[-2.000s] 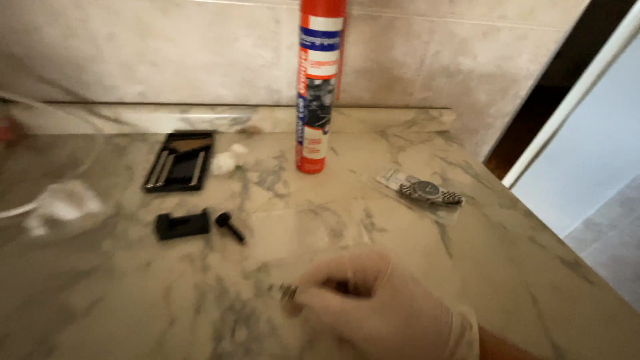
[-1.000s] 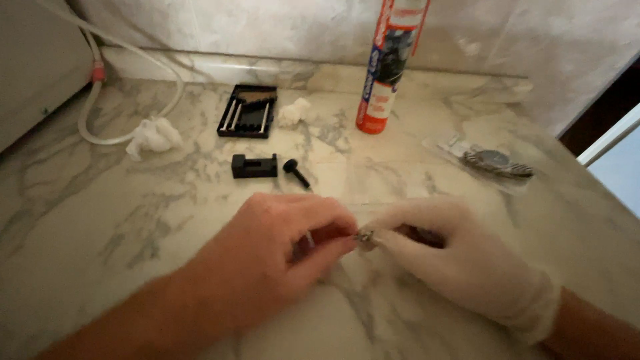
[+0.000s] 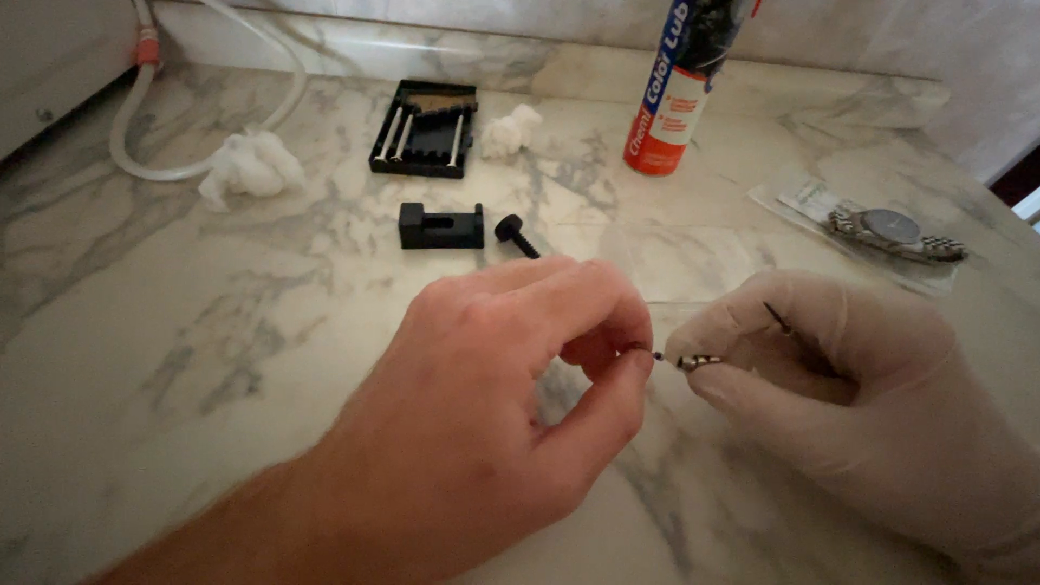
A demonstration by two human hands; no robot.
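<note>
My left hand (image 3: 504, 390), bare, pinches a tiny dark part between thumb and index finger; most of the part is hidden. Close on its right, my right hand (image 3: 821, 398) in a pale glove holds a small ridged metal piece (image 3: 697, 362) between thumb and index finger. A thin dark pointed pin (image 3: 777, 317) also shows against the gloved fingers. Beyond my left hand lie a black plastic holder block (image 3: 441, 228) with a slot and a black thumbscrew (image 3: 517, 236). A wristwatch with a metal bracelet (image 3: 890, 227) rests on a clear plastic bag at the right.
On the marble counter (image 3: 203, 325) stands a Color Lub spray can (image 3: 670, 97). Farther back are a black case of small screwdrivers (image 3: 425, 130) and a cotton wad (image 3: 512, 130). Another cotton wad (image 3: 252, 169) touches a translucent hose (image 3: 122, 146) at the left.
My left hand was out of view two seconds ago; it came in beside my right hand by one second ago. Both hands remain close together. The view has shifted.
</note>
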